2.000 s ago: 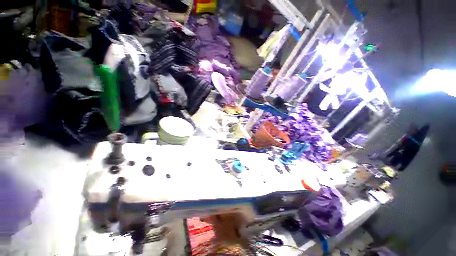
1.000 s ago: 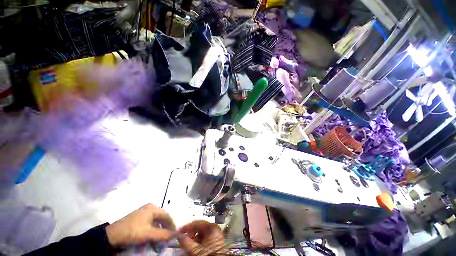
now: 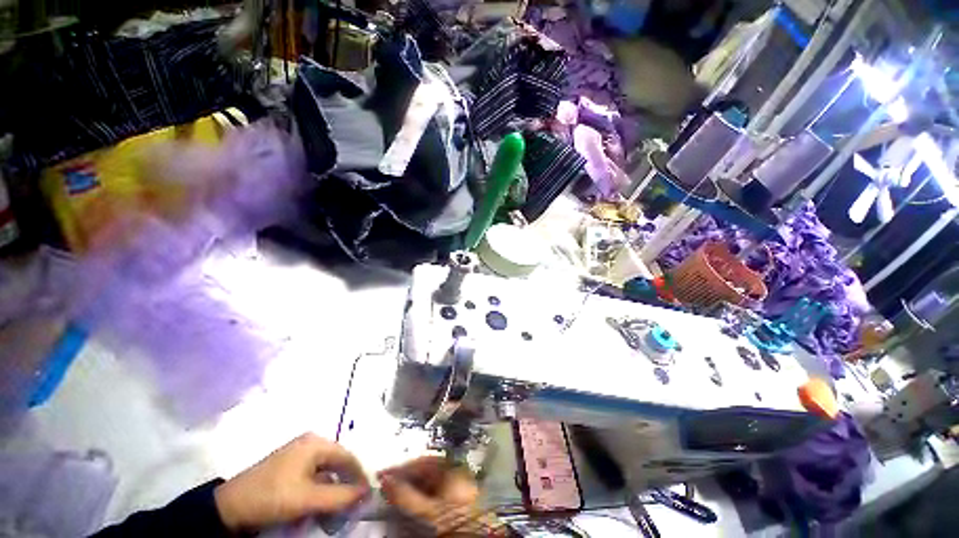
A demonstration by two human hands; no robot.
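The white sewing machine [image 3: 610,347] fills the centre. Its metal needle area [image 3: 452,426] is at the left end of the head. My left hand [image 3: 289,485] is in front of it, fingers pinched on a small pale fabric piece [image 3: 342,513] that is mostly hidden. My right hand [image 3: 433,494] is close beside it, blurred, fingers bent near the needle area; what it holds cannot be made out. A smartphone [image 3: 548,464] with a pinkish lit screen lies under the machine arm.
Sheer purple fabric [image 3: 179,326] lies at left, before a yellow bag [image 3: 116,189]. Behind the machine are denim garments [image 3: 384,158], a green-handled tool [image 3: 496,189], a white roll [image 3: 512,250] and an orange-red basket [image 3: 720,275]. Thread cones [image 3: 707,149] stand right. Dark snips [image 3: 684,507] lie by the phone.
Two seconds ago the view was further right and no hands showed. Since one second ago the hands remain close together by the needle area, with a slight gap between them, and the view has shifted slightly.
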